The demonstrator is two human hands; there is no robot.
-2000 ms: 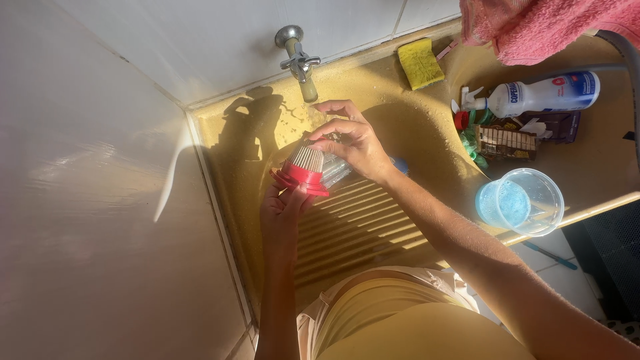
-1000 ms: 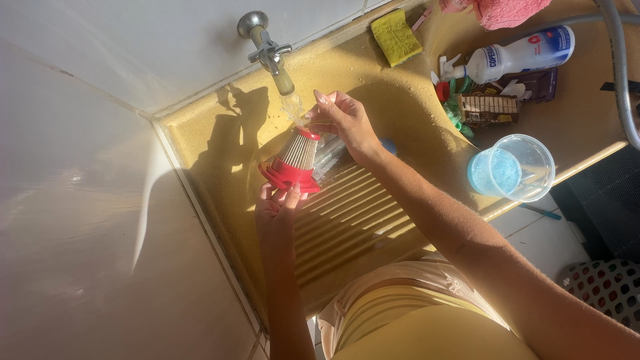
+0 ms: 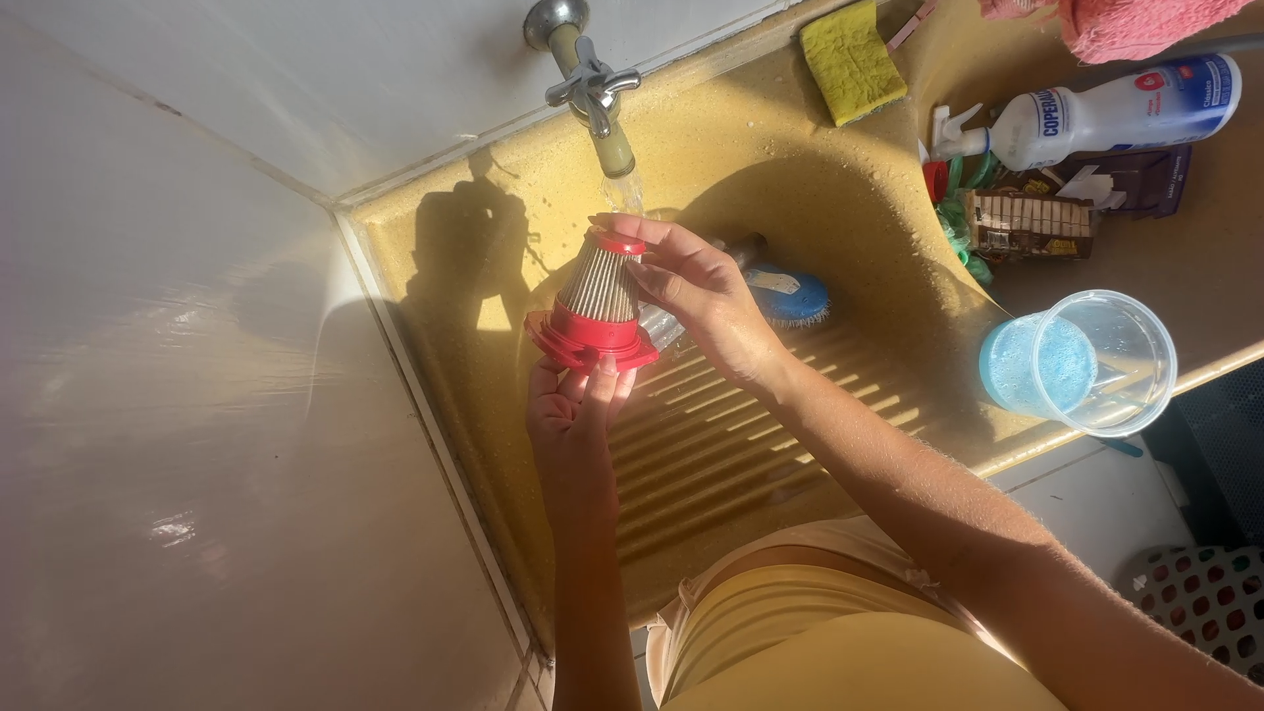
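Observation:
A cone-shaped pleated filter with a red plastic rim and cap [image 3: 596, 296] is held between my two hands, tilted slightly, over the yellow laundry sink [image 3: 731, 494]. My left hand [image 3: 581, 410] grips the wide red base from below. With thumb and fingers, my right hand [image 3: 696, 286] holds the narrow red end. Water runs from the wall tap [image 3: 597, 94] just beyond the fingertips of my right hand. Behind that hand, a blue scrub brush [image 3: 798, 296] lies in the basin, and a clear plastic object [image 3: 660, 328] is partly hidden beside the filter.
A yellow sponge [image 3: 851, 64] rests on the sink's back ledge. To the right lie a white spray bottle [image 3: 1116, 114], wrappers [image 3: 1032, 222] and a pink cloth [image 3: 1136, 25]. A clear tub of blue sudsy liquid [image 3: 1071, 363] stands near the front edge. A tiled wall [image 3: 217, 395] borders the left side.
My right hand's fingers have shifted around the narrow end, while my left hand has kept hold of the red base. The view has shifted somewhat.

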